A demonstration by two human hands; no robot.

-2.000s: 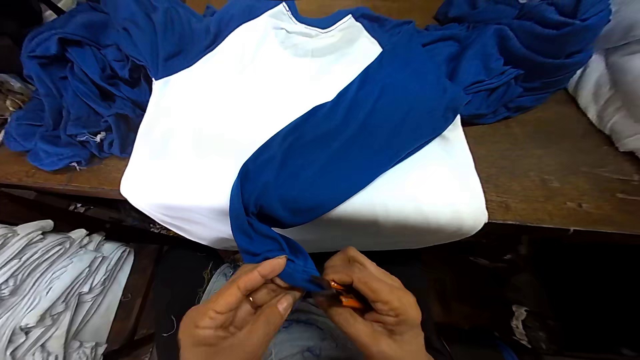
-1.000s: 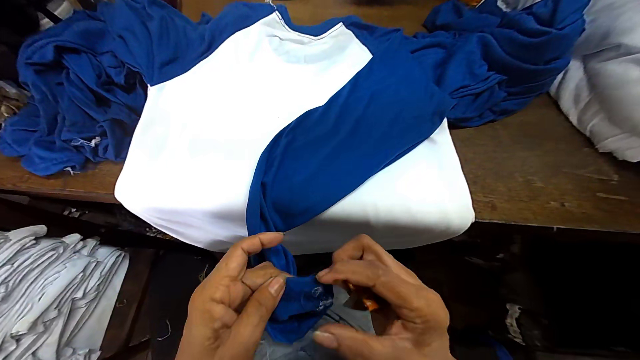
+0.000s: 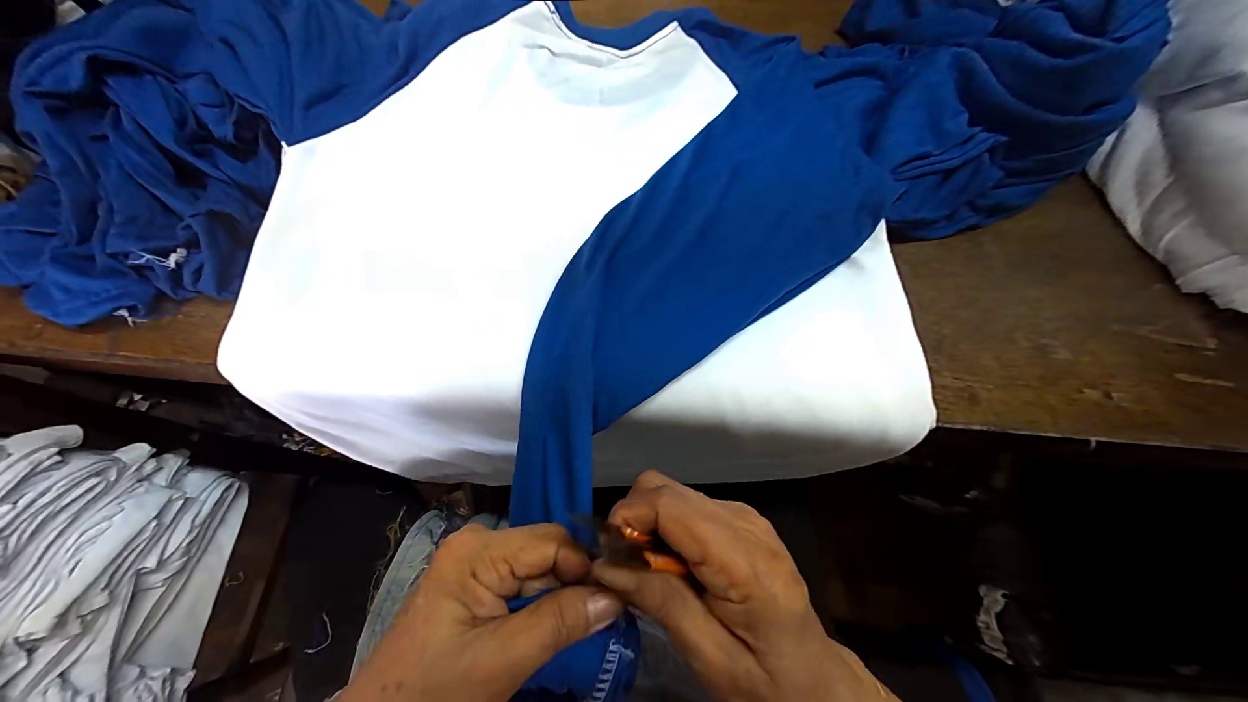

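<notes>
A white shirt [image 3: 409, 253] with blue raglan sleeves lies spread on a wooden table, its lower edge hanging over the front. One blue sleeve [image 3: 721, 244] crosses the shirt and hangs down between my hands. My left hand [image 3: 497, 604] pinches the sleeve near its cuff between thumb and fingers. In my right hand [image 3: 721, 585] is a small orange-handled cutting tool [image 3: 658, 554], its dark, blurred tip at the fabric beside my left fingertips. Below my hands the cuff [image 3: 595, 663] shows pale overlock stitching on its edge.
Bunched blue fabric lies on the table at the left [image 3: 136, 175] and upper right [image 3: 1014, 117]. A white cloth bundle [image 3: 1189, 156] rests at the far right. Folded pale cloths [image 3: 97, 565] are stacked low at the left. The wooden table's front edge [image 3: 1072, 409] runs behind my hands.
My hands have come together at the sleeve, where a second ago they were farther apart with the cuff spread between them. The tool's tip now meets the fabric.
</notes>
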